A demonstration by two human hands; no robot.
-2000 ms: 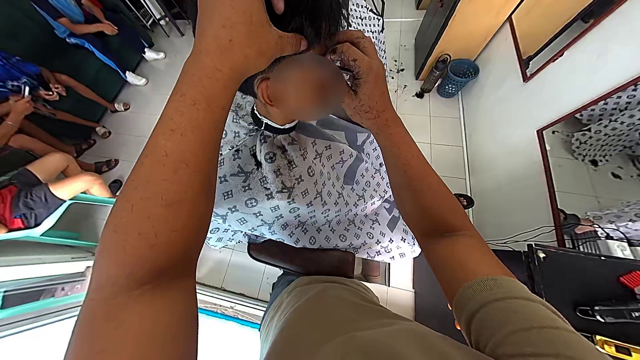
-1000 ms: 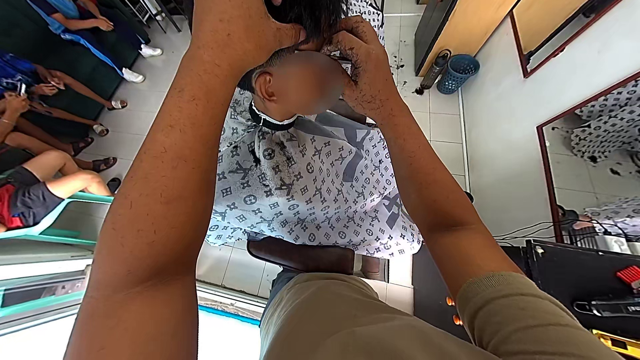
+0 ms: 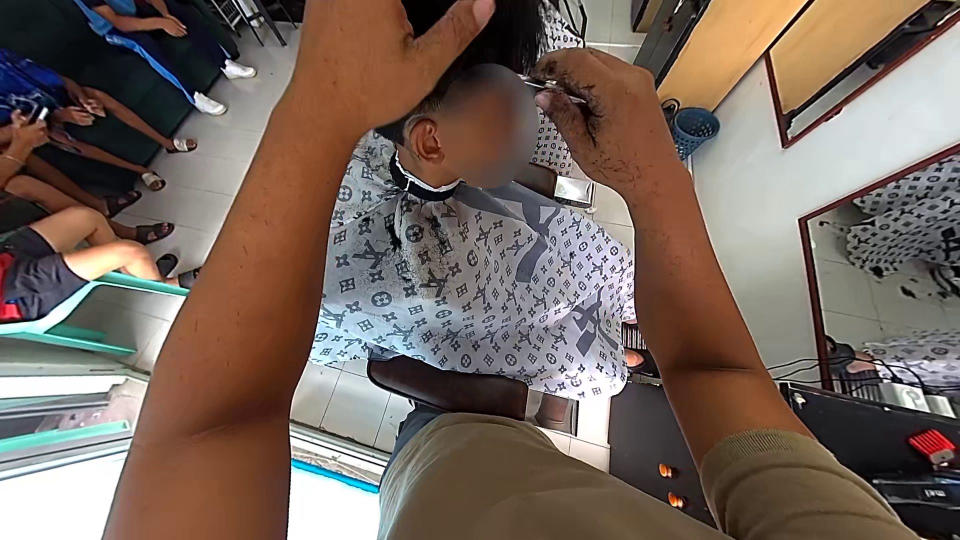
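Note:
A seated person wears a white patterned barber cape (image 3: 480,300) with a dark neck band (image 3: 426,185). Cut hair lies on the cape's upper part. Over the person's black hair (image 3: 487,34), my left hand (image 3: 382,60) has its thumb stretched out; its other fingers are hidden or cut off by the top edge. At the other side of the head, my right hand (image 3: 607,112), dusted with hair clippings, pinches a thin metal tool (image 3: 556,87) that looks like scissors. The tool points toward the hair by the forehead.
Several people sit at the left, one on a green plastic chair (image 3: 56,315). Below the cape is a brown chair part (image 3: 450,386). A blue basket (image 3: 694,131), framed mirror (image 3: 810,262) and black counter (image 3: 832,427) with a red brush-like thing (image 3: 932,446) stand at the right.
My right hand has moved out from the head, and the metal tool in it now shows. My left thumb has shifted from the front hair and stands out over the head.

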